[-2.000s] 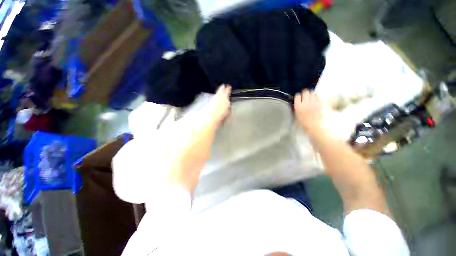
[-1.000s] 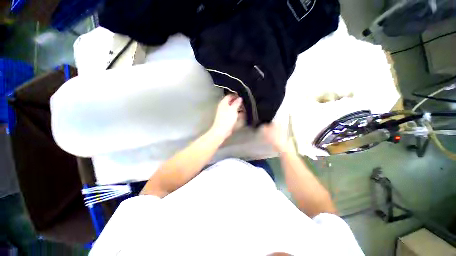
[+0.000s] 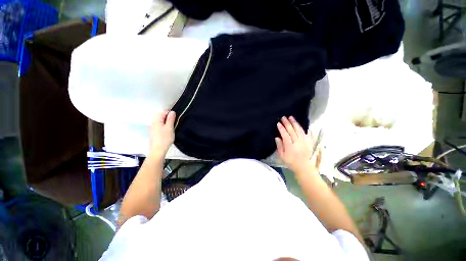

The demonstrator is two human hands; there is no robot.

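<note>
A black skirt (image 3: 250,97) is pulled around the white padded pressing board (image 3: 122,76), whose rounded end sticks out to the left. The waistband (image 3: 196,89) with its pale line faces left, and a tiny pale label (image 3: 230,51) shows near its top. My left hand (image 3: 164,131) pinches the lower end of the waistband. My right hand (image 3: 293,141) lies with spread fingers on the skirt's lower right part, pressing on it rather than gripping.
A steam iron (image 3: 375,165) rests on the table's right end, its cable and hose running right. More black garments (image 3: 357,30) lie at the back. A brown-lined bin (image 3: 56,112) stands left, with white hangers (image 3: 112,160) at its blue frame.
The skirt has been drawn over the board and spread. My left hand has moved left along with the waistband. My right hand has moved onto the cloth near its right edge.
</note>
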